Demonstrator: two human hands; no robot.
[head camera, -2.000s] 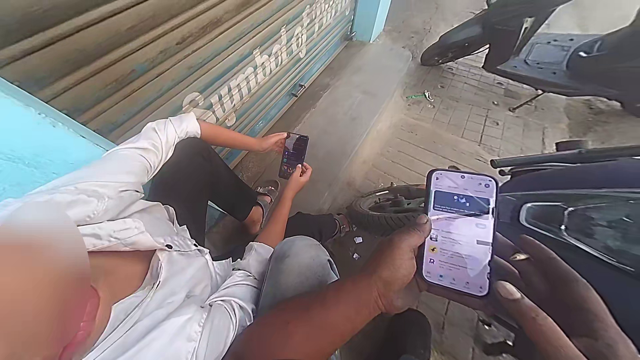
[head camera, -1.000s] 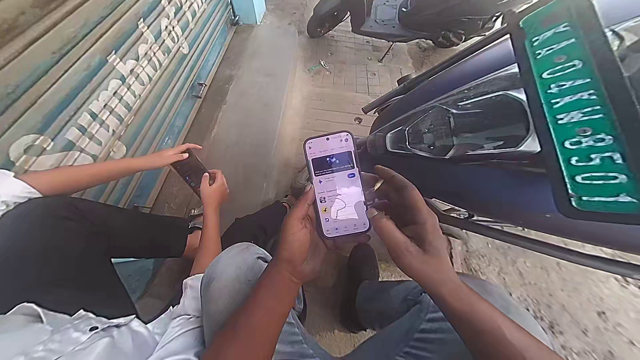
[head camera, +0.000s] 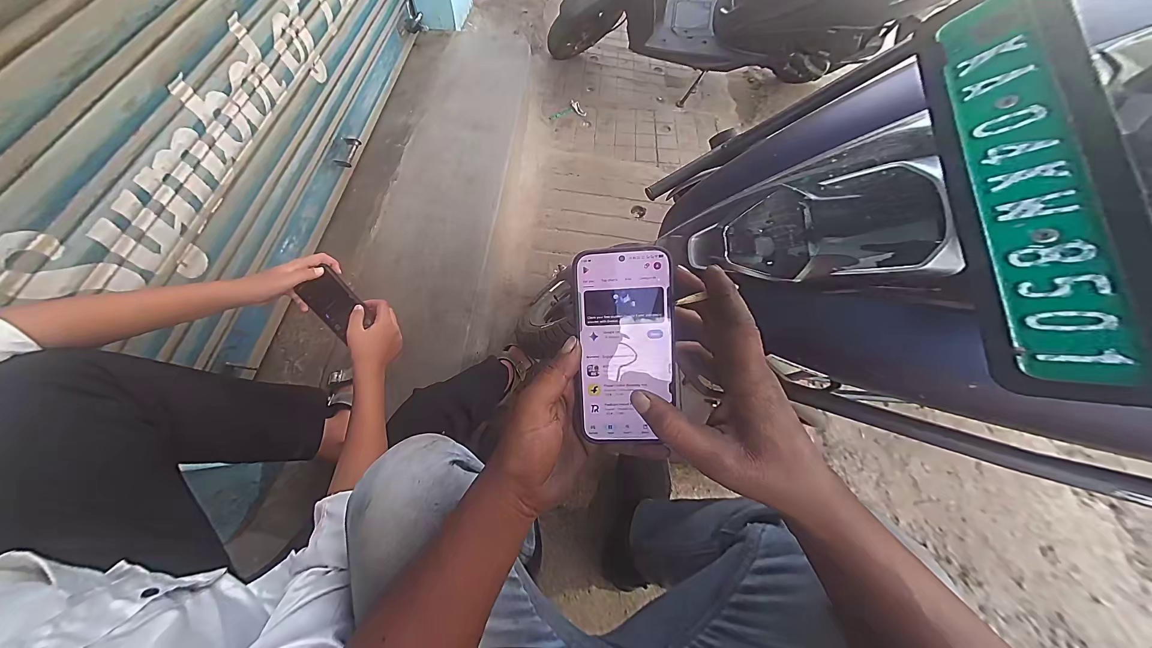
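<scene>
A smartphone (head camera: 627, 346) with a lit screen is upright in the middle of the view, above my knees. My left hand (head camera: 540, 427) grips its lower left side, thumb along the edge. At its right is my right hand (head camera: 742, 405), with the thumb tip over the lower part of the screen and the other fingers spread beside and partly behind the phone. Whether those fingers touch the case cannot be told. The screen shows a list of small icons under a dark banner.
At the left a person in a white shirt and dark trousers holds another smartphone (head camera: 331, 301) in both hands. Behind is a metal roller shutter (head camera: 180, 135) with painted lettering. A scooter (head camera: 810, 216) with a green plate stands close on the right; another scooter (head camera: 684, 36) is farther off.
The view has swung right since the oldest frame. My right hand was apart from the phone then; its thumb is now over the screen. My left hand keeps its hold.
</scene>
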